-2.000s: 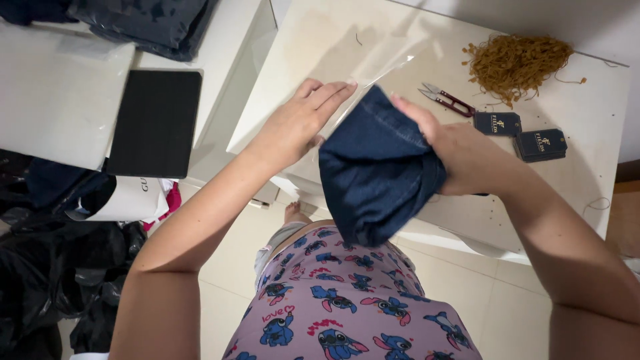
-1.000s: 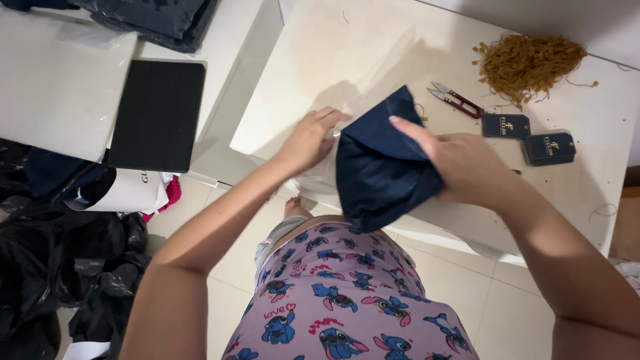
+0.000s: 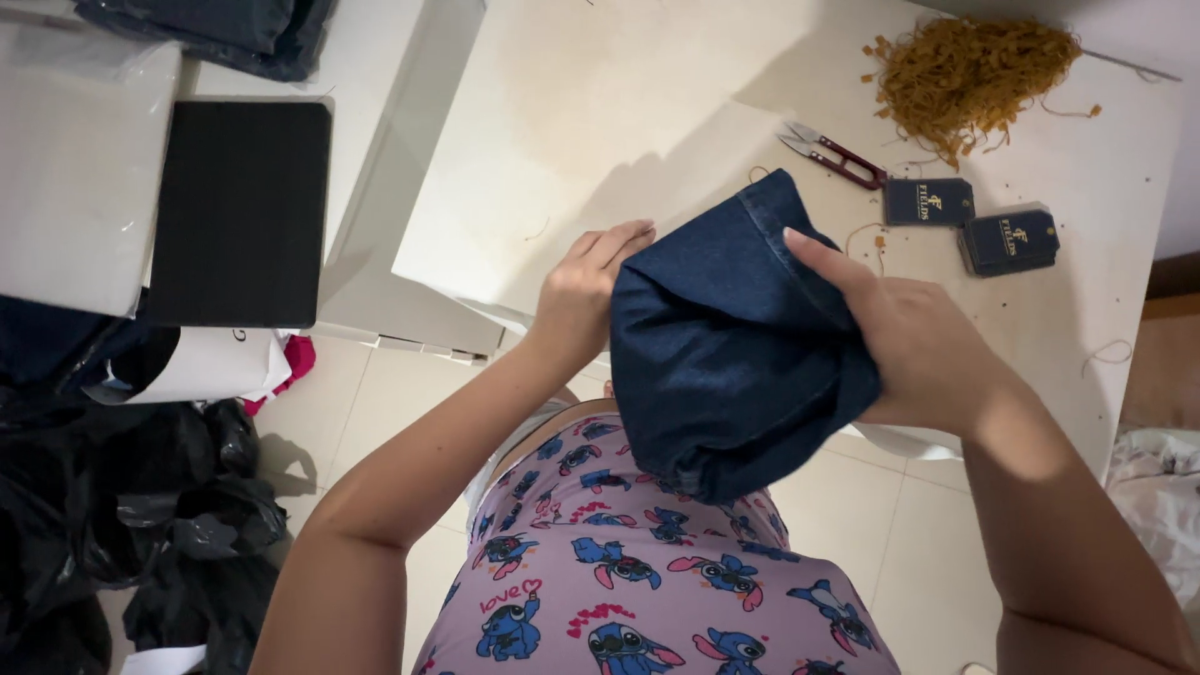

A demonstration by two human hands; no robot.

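A folded dark blue denim garment (image 3: 731,347) is held up in front of my body, above the near edge of the white table (image 3: 525,131). My right hand (image 3: 900,328) grips its right side, with the thumb on top near a seam. At the garment's left edge is my left hand (image 3: 595,286), fingers together and partly hidden behind the cloth; whether it grips the cloth is not clear. Beyond my right hand lie thread snips (image 3: 834,159) with dark red handles and two groups of dark hang tags (image 3: 928,202), (image 3: 1010,242).
A heap of mustard-coloured tag strings (image 3: 975,80) lies at the table's far right. On the left surface are a black flat board (image 3: 241,214), a translucent plastic sheet (image 3: 80,169) and bagged dark clothes (image 3: 244,33). Black plastic bags (image 3: 122,506) cover the floor at lower left.
The clear plastic that showed by my left hand two seconds ago is no longer plainly visible. My left hand has come back against the garment's left edge after being apart from it one second ago.
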